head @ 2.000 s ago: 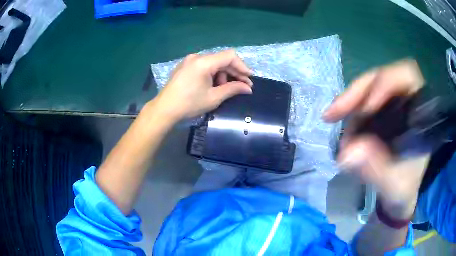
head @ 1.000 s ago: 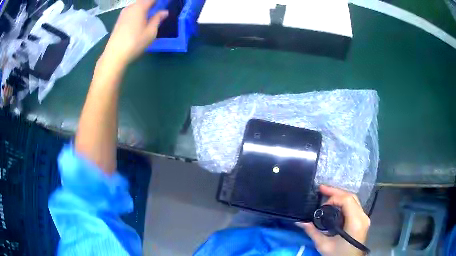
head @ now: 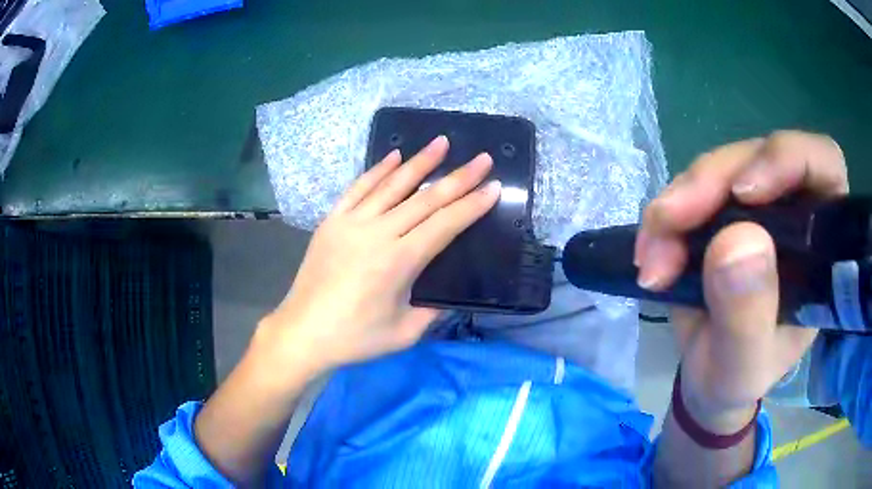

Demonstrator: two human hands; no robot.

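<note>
The glossy black device housing (head: 468, 258) lies on a bubble wrap sheet (head: 593, 124) at the bench's near edge, partly over my lap. My left hand (head: 382, 248) lies spread on the housing, palm down, with its fingers apart. My right hand (head: 746, 248) grips the black electric screwdriver (head: 612, 260) and holds it nearly level. Its tip points left at the ribbed strip on the housing's right edge. I cannot tell if the bit touches a screw. My left palm hides part of the housing.
A blue plastic box (head: 191, 10) is cut off at the top left. White wrap with a black part (head: 21, 81) is at the far left. A dark slatted crate (head: 105, 344) stands at the lower left. The green bench (head: 172, 124) runs behind the work.
My left hand has come back from the blue box and now lies on the housing. My right hand has swung the screwdriver level at the housing's right edge. The view has shifted.
</note>
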